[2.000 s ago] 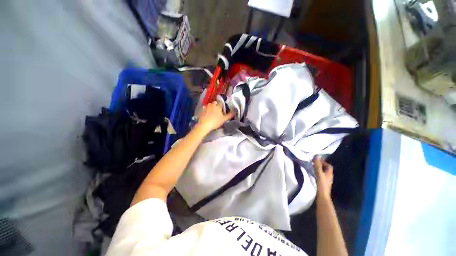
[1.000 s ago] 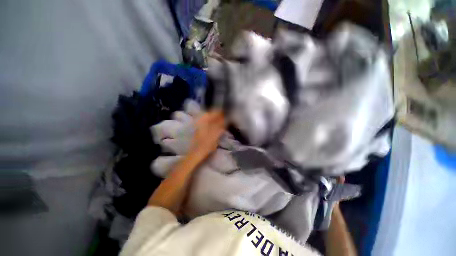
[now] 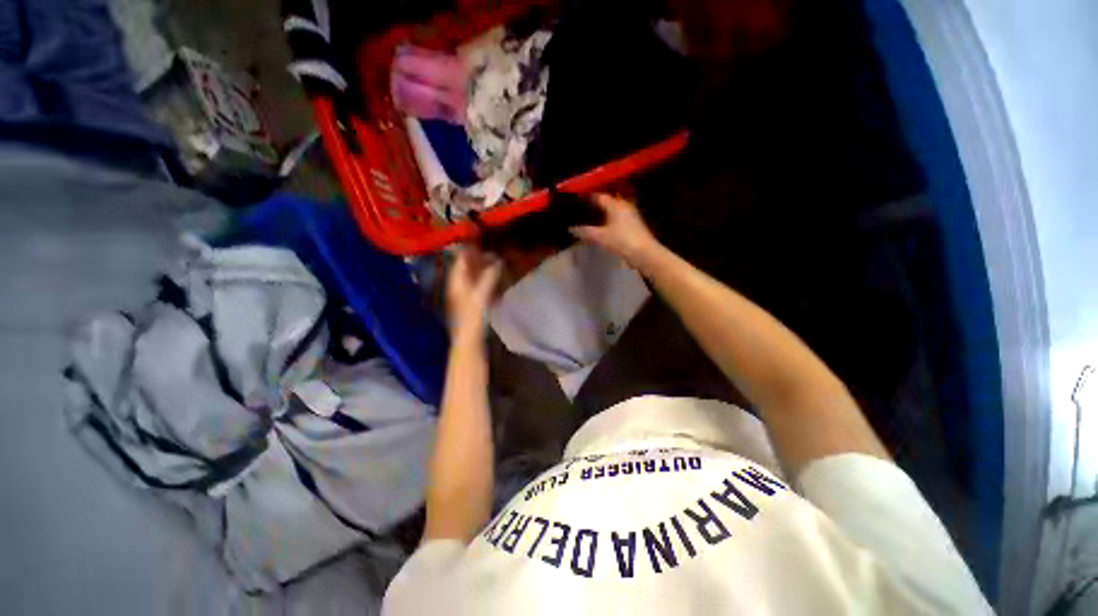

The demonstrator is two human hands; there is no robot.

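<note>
The red plastic basket (image 3: pixel 397 231) stands in front of me, its near rim tilted across the view. My left hand (image 3: pixel 472 286) is blurred just below this rim. My right hand (image 3: pixel 619 229) is at the rim farther right, beside dark cloth. Whether either hand's fingers grip the rim or the cloth cannot be told. The tied light grey bundle with black strips (image 3: pixel 271 415) lies at the left, partly over the blue basket, knotted at its middle. Neither hand touches it.
The red basket holds pink cloth (image 3: pixel 430 84), patterned cloth (image 3: pixel 506 102) and dark cloth (image 3: pixel 602 96). Black and white strips (image 3: pixel 311 48) wrap its left rim. The blue basket (image 3: pixel 349 283) stands left. The blue table edge (image 3: pixel 945 241) curves down the right side. Light cloth (image 3: pixel 572 307) lies below the rim.
The grey bundle has moved from above the red basket to the left, over the blue basket, and both hands have let go of it. The hands are now at the red basket's near rim.
</note>
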